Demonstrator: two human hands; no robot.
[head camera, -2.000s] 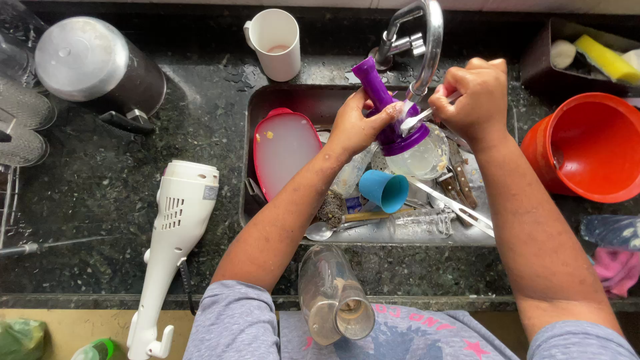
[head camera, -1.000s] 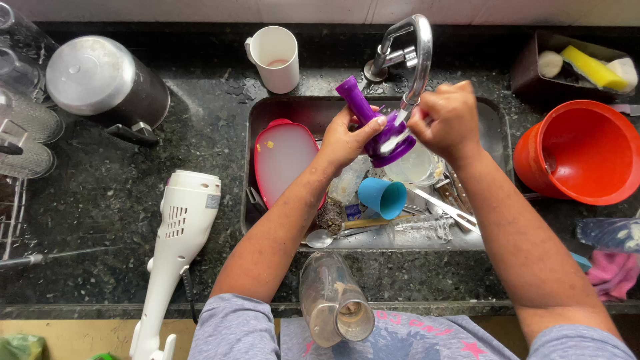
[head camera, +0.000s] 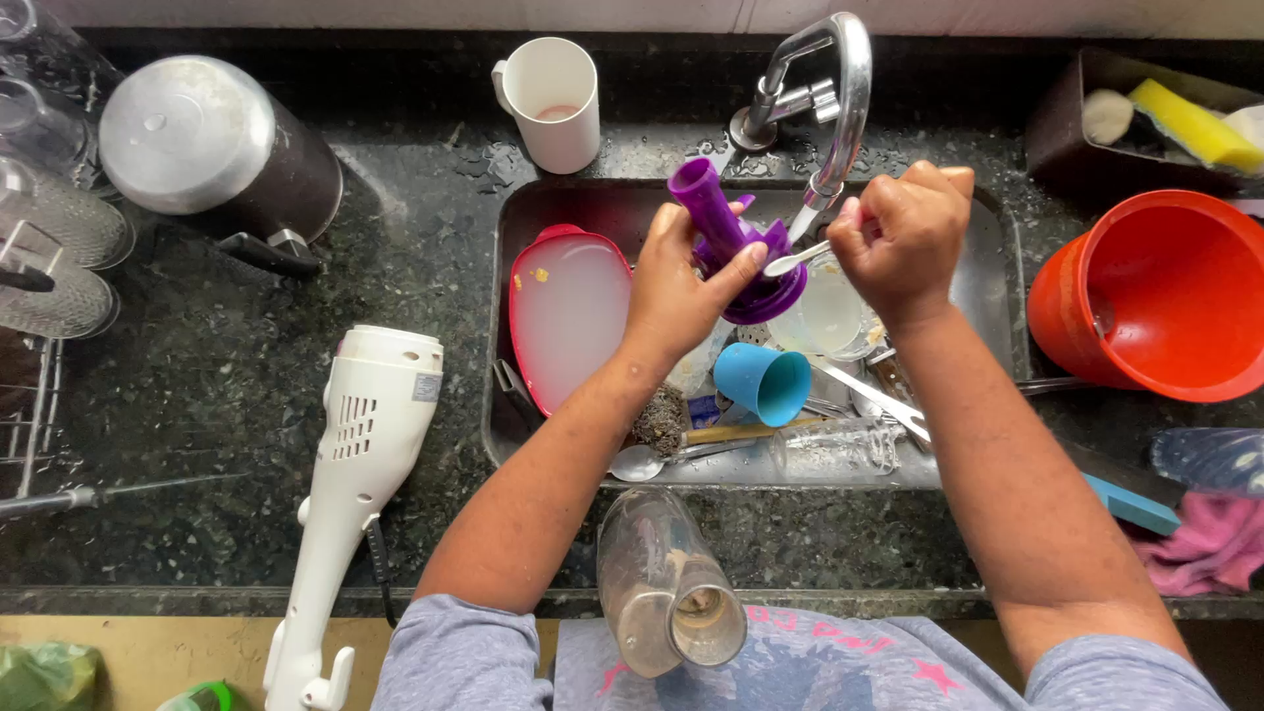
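Observation:
My left hand (head camera: 691, 272) holds a purple plastic part (head camera: 726, 222) with a tube and a round flanged base, tilted over the sink. In my right hand (head camera: 908, 237) is a small white plastic spoon (head camera: 795, 260), its tip touching the purple part near the base. The chrome faucet (head camera: 839, 118) arches just above, its spout close to both hands. Under them the metal sink (head camera: 987, 286) holds a red-rimmed lid (head camera: 573, 306), a blue cup (head camera: 762, 383), a clear bowl (head camera: 829, 311), a metal spoon (head camera: 637, 463) and a clear glass (head camera: 834, 447).
A white mug (head camera: 553, 104) stands behind the sink. To the left are a lidded metal pot (head camera: 188, 138) and a white hand-held appliance (head camera: 375, 425). A clear container (head camera: 662, 583) is at the front edge; a red bucket (head camera: 1175, 296) and a sponge box (head camera: 1096, 148) are right.
The purple part was tilted further left one second ago and now stands more upright in my left hand. My right hand stays beside it with the white spoon.

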